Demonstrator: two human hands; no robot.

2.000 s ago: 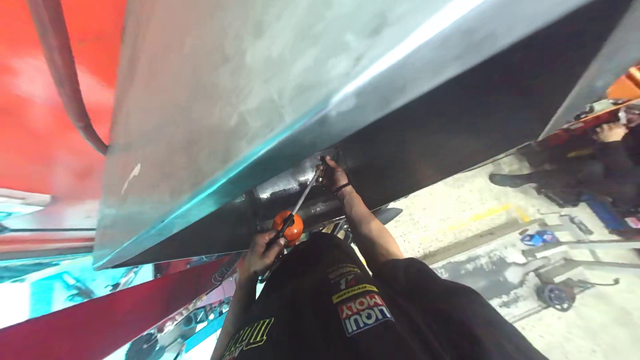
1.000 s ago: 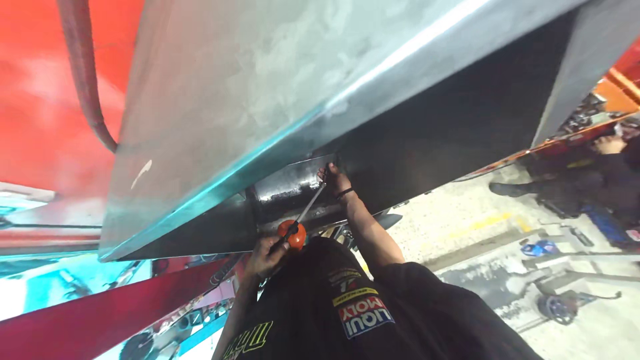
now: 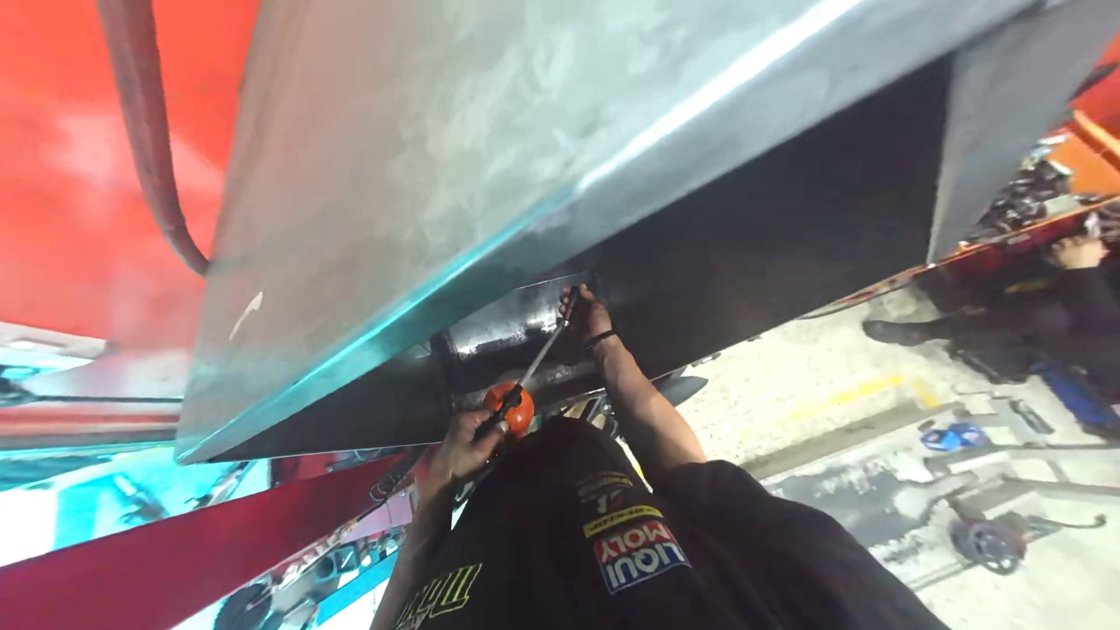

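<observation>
My left hand [image 3: 472, 444] is closed on the black handle of a long, thin tool with a bright metal shaft [image 3: 544, 352]; its exact kind cannot be told. At the shaft's upper end, my right hand [image 3: 588, 317] grips a dark end piece, with a dark band around the wrist. Beside the handle, near my left hand, is a round orange object [image 3: 510, 408]. Both hands are under a large grey metal panel [image 3: 420, 157], in front of a shiny dark cylindrical part [image 3: 503, 328].
A dark hose [image 3: 144, 131] hangs over a red surface at the upper left. A red beam [image 3: 219, 525] crosses the lower left. At the right, another person [image 3: 1050, 306] is low by the floor, near a wheeled metal jack [image 3: 989, 538] and a blue object [image 3: 954, 437].
The view has shifted slightly. Both hands remain on the tool under the panel, and the orange object is still beside my left hand.
</observation>
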